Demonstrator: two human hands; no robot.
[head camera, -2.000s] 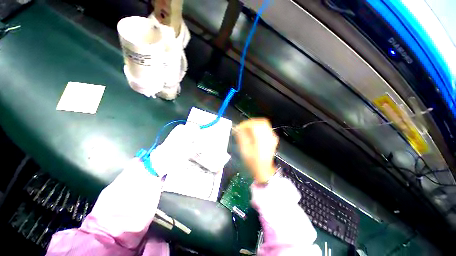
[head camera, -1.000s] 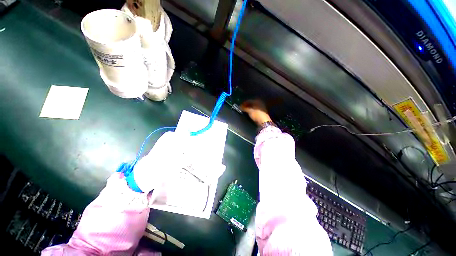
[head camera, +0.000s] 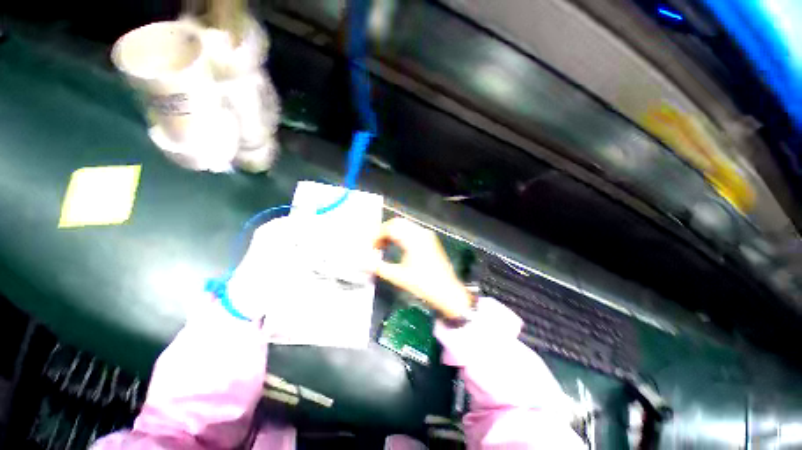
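A white box (head camera: 324, 322) lies on the green mat in front of me. My left hand (head camera: 286, 262), in a white glove with a blue wrist strap, is over its left and middle part; glove and box blend in the glare, so its grip is unclear. My bare right hand (head camera: 420, 264) is at the box's right edge, thumb and finger bent close together. It is blurred, and I cannot tell if a small thing is between the fingertips. A green circuit board (head camera: 406, 333) lies right of the box, below my right hand.
A blue coiled cord (head camera: 358, 158) hangs down to the box. White cylindrical holders (head camera: 189, 110) stand at the back left, a yellow card (head camera: 100, 195) lies left. A black keyboard (head camera: 554, 316) is at right. Cream strips (head camera: 299, 390) are at the front edge. A metal shelf crosses behind.
My right hand has come back from the dark area under the shelf to the box's right edge. My left hand stays over the box. The view has shifted and blurred.
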